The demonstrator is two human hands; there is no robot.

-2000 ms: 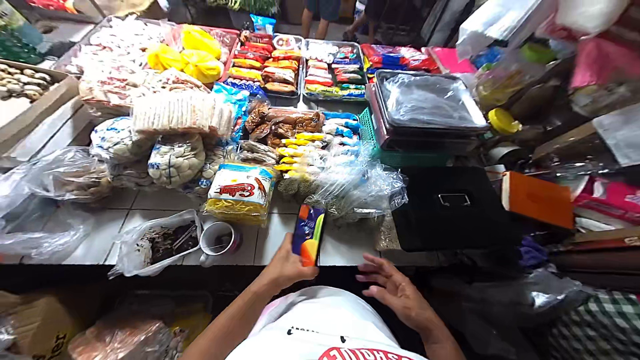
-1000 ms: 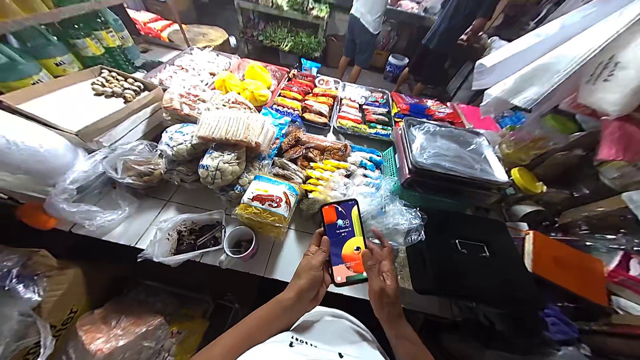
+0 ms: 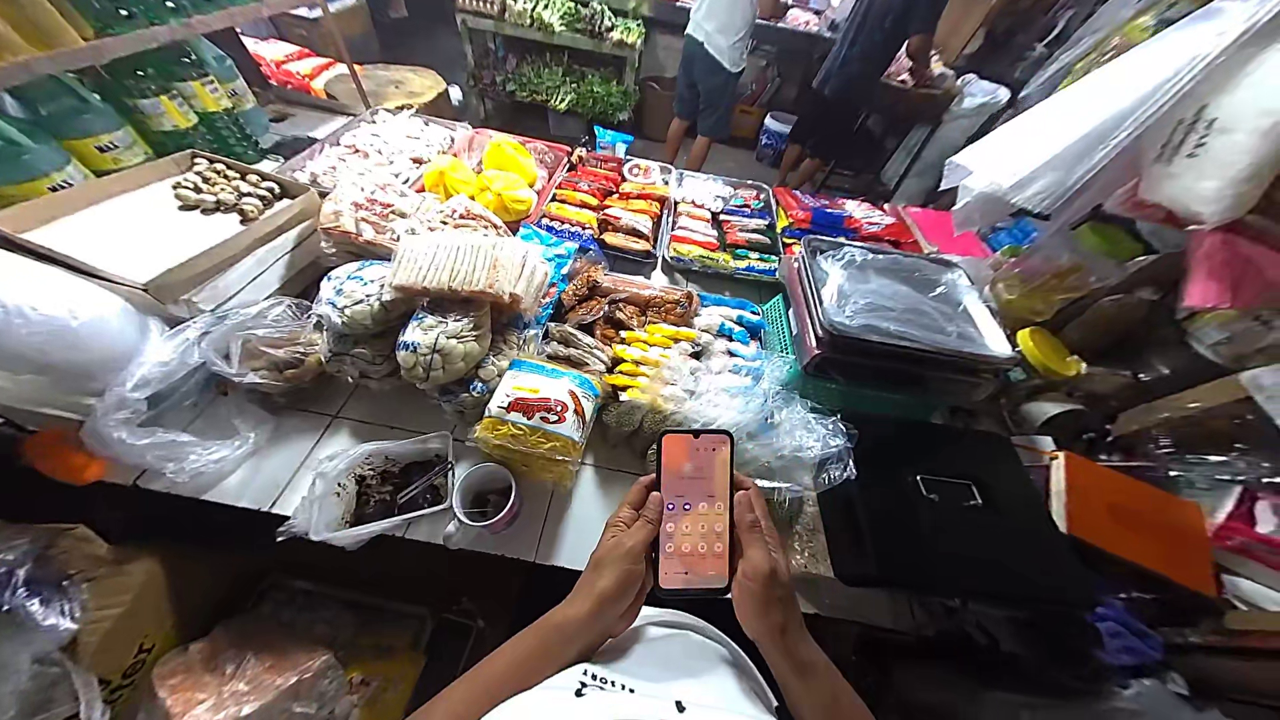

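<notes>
A smartphone (image 3: 695, 512) is held upright between both hands, its lit screen showing rows of round icons on a pinkish-orange background. My left hand (image 3: 622, 545) grips its left edge, with the thumb along the side. Against the right edge rests my right hand (image 3: 762, 560), fingers behind the phone. Just beyond the phone lie clear plastic bags (image 3: 790, 430) and a pack of yellow noodles (image 3: 540, 415). A mug (image 3: 486, 497) with dark contents stands to the left, beside a plastic tub (image 3: 385, 487) holding something dark and a metal utensil.
On the tiled counter (image 3: 270, 450) sit bagged goods, trays of packets (image 3: 610, 205) and a carton of small speckled eggs (image 3: 225, 190). To the right are a black case (image 3: 940, 510), stacked trays (image 3: 900, 300) and an orange folder (image 3: 1135, 520). Two people stand beyond the counter.
My right hand, apart from the phone in the oldest frame, now holds it too. The phone screen has changed from a colourful picture to rows of icons. The view has shifted.
</notes>
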